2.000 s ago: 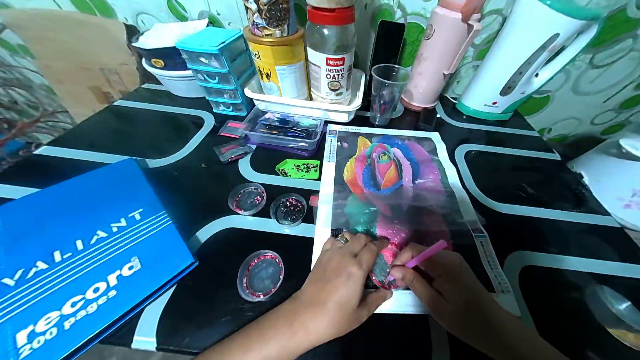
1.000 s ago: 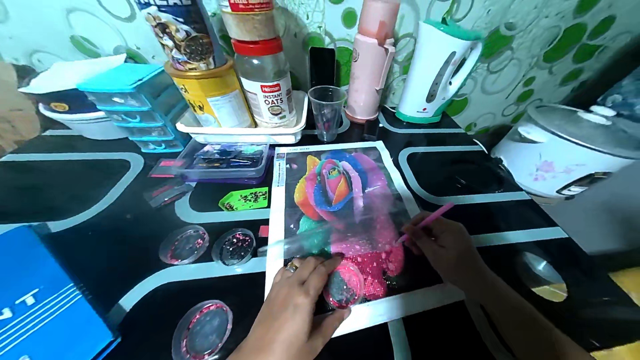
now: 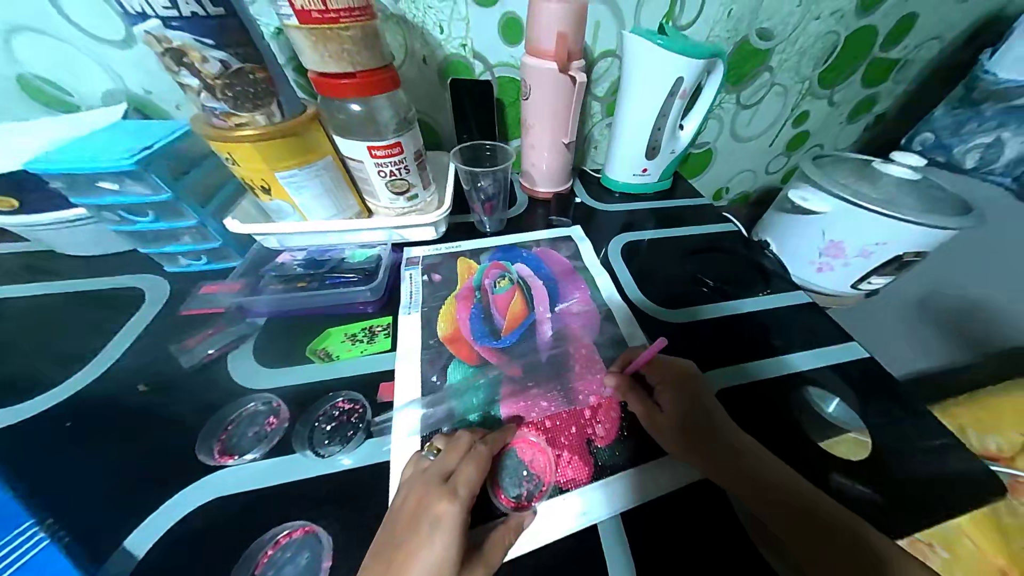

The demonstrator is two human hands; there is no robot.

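Note:
A diamond painting canvas of a multicoloured rose (image 3: 512, 312) lies on the black table, its lower part covered in pink and red drills, with clear film over the middle. My left hand (image 3: 460, 488) rests at its lower left edge, thumb and fingers around a small round clear dish (image 3: 522, 472) holding pink drills. My right hand (image 3: 664, 400) holds a pink drill pen (image 3: 645, 356) at the right side of the canvas; its tip is hidden by my fingers. Two round dishes, one with pink drills (image 3: 242, 430) and one with dark and pink drills (image 3: 332, 425), sit left of the canvas.
Another dish (image 3: 292, 552) is at lower left. A green drill tray (image 3: 352, 339) and a plastic box (image 3: 320, 276) lie left of the canvas. Behind stand a clear cup (image 3: 484, 188), an oats jar (image 3: 384, 152), a pink flask (image 3: 550, 120) and an electric kettle (image 3: 656, 112); a rice cooker (image 3: 856, 228) is right.
The view has shifted since the first frame. My right hand has moved from beside my left hand to the right side of the canvas, still with the pen. My left hand stays by the dish.

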